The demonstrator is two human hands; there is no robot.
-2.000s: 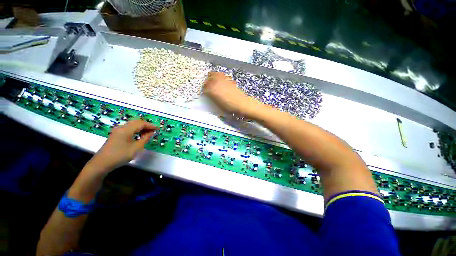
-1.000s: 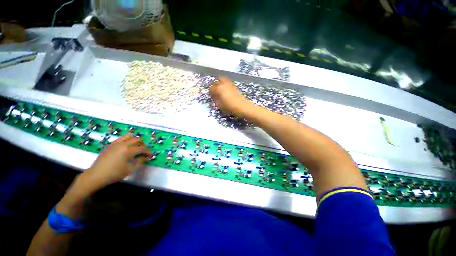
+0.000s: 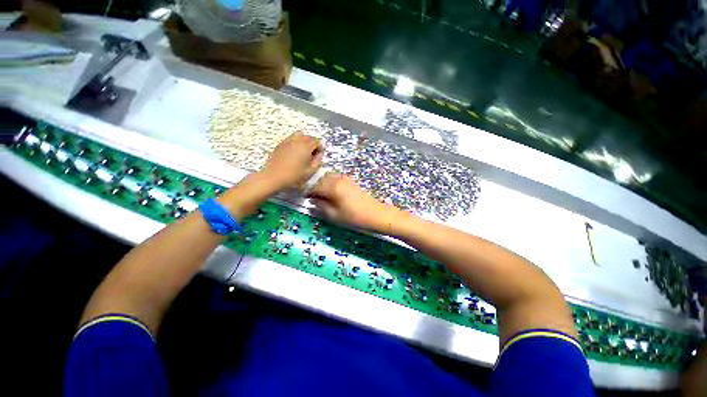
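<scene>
My left hand point(image 3: 294, 161) is over the near right edge of the pale heap of cream components point(image 3: 246, 124), its fingers curled. My right hand point(image 3: 338, 200) is just right of and nearer than it, over the tray's near edge, fingers bent together. Whether either hand holds a small part is too small to tell. The heap of silvery components point(image 3: 415, 174) lies right of my hands. The green printed circuit board panel point(image 3: 310, 250) with rows of fitted components runs left to right before my body. A blue wrist strap point(image 3: 218, 217) is on my left wrist.
A metal bracket point(image 3: 105, 89) stands at the tray's left. A fan point(image 3: 232, 15) and cardboard box point(image 3: 225, 54) are behind. A bag of components point(image 3: 422, 130) lies behind the tray's back edge. A thin yellow strip point(image 3: 591, 242) and dark components point(image 3: 668, 275) lie at the right.
My left hand has moved from the boards up and right to the pale heap. My right hand has drawn back from the silvery heap toward the board, beside my left hand. The view has shifted slightly.
</scene>
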